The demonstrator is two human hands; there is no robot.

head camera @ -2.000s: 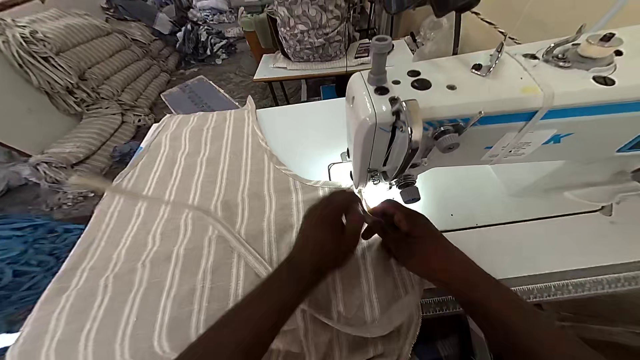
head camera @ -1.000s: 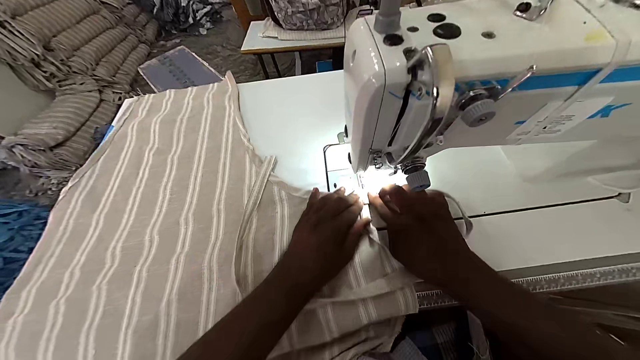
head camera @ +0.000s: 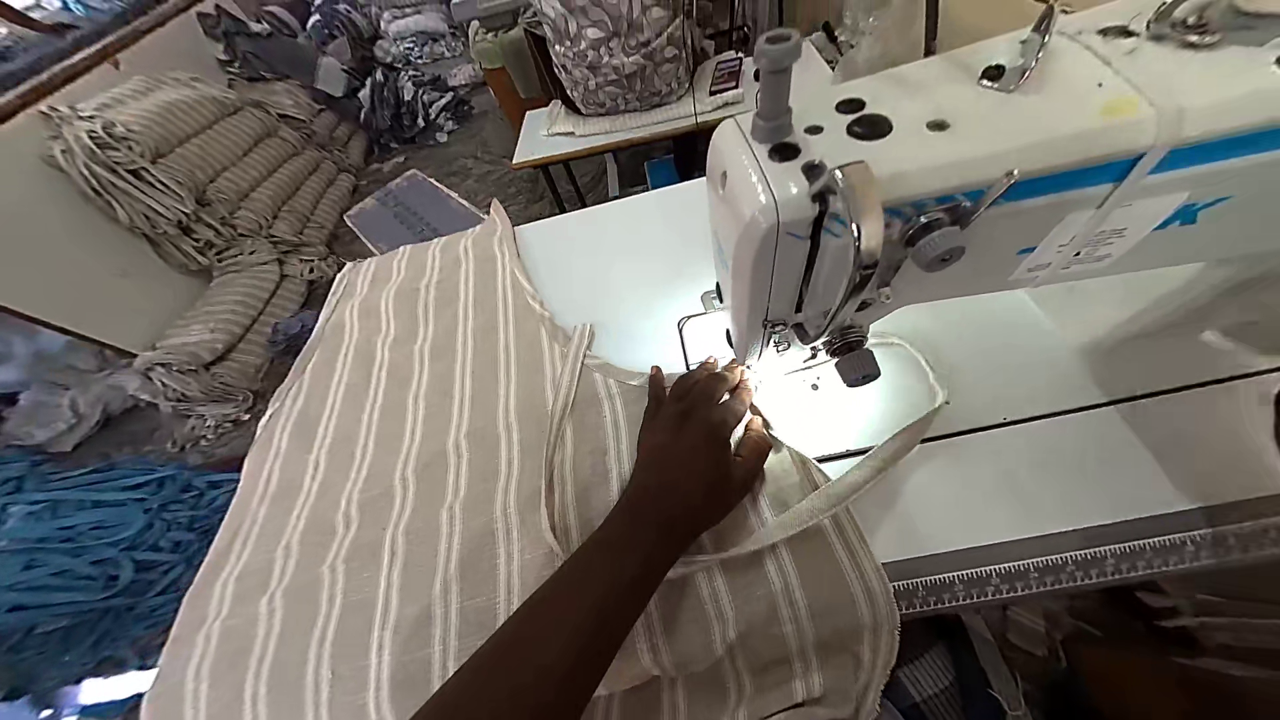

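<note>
Beige striped fabric with a bound curved edge lies over the white bed of an industrial sewing machine. My left hand presses on the fabric near its edge, fingertips beside the lit needle area. Whether its fingers pinch the cloth cannot be told. A narrow fabric strap loops from the needle area out to the right and back across the fabric. Another thin strip lies on the cloth left of the hand. My right hand is out of view.
A measuring tape runs along the table's front edge. Rolled striped bundles are stacked at the left, above a heap of blue strips. Behind stands a small table with a patterned bag.
My right hand, by the needle in both earlier frames, has left the view. My left hand stays beside the needle. The strap loop on the right now lies more exposed.
</note>
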